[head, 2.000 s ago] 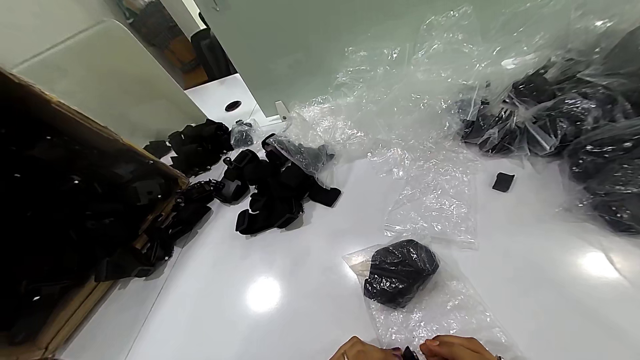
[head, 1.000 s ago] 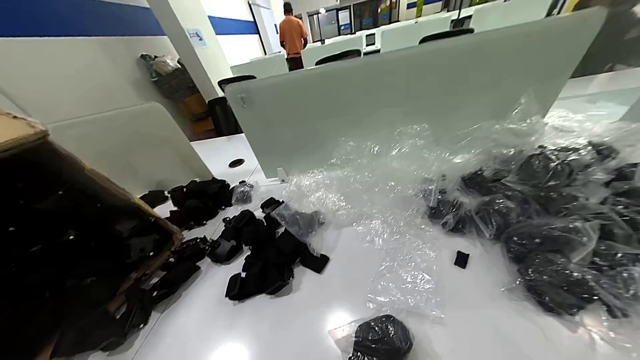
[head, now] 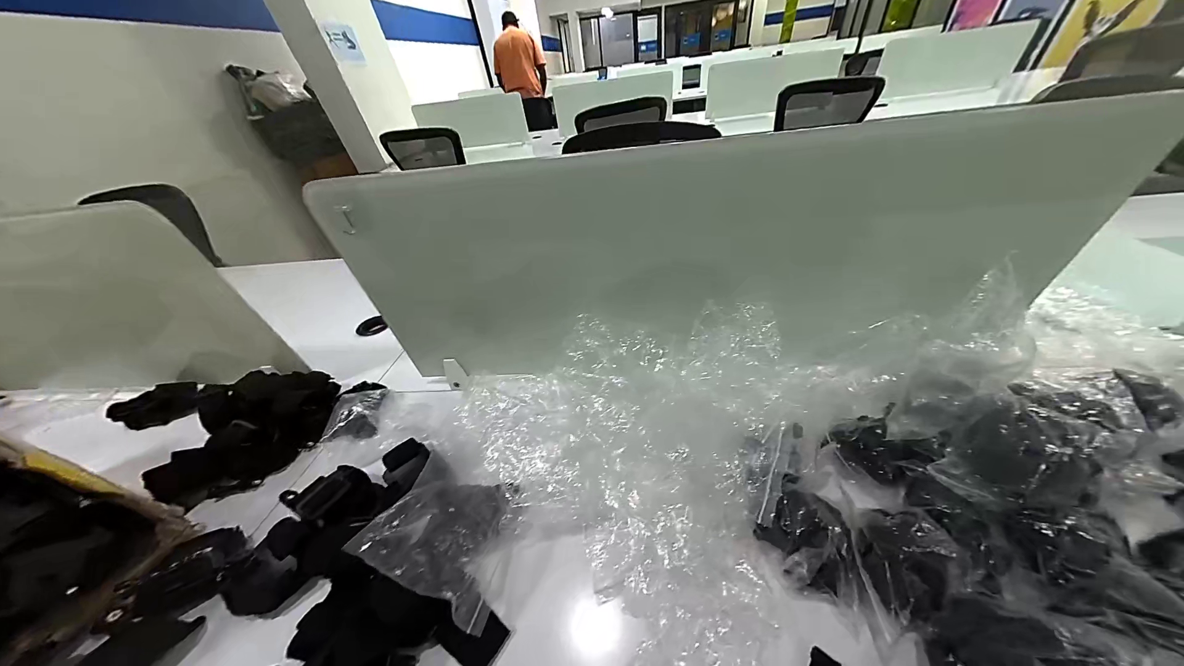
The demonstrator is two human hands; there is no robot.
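Observation:
Neither my left hand nor my right hand shows in the head view now. Black strap-like items (head: 361, 610) lie in a loose heap at the lower left of the white table, with a clear plastic bag (head: 435, 536) over part of them. Behind them is another dark heap (head: 250, 425). Crumpled clear plastic bags (head: 647, 462) spread across the middle. On the right, several clear bags with black items inside (head: 1008, 527) are piled up. A small black piece (head: 821, 657) is cut off by the bottom edge.
A cardboard box (head: 102, 490) with black items stands at the lower left. A frosted partition (head: 703, 240) runs behind the plastic. Beyond it are office chairs (head: 828, 102), desks and a person in an orange shirt (head: 520, 63), seen from behind.
The view has tilted up strongly. Both hands, seen at the bottom edge two seconds ago, have left the picture, as has the clear bag with a black item that lay near them.

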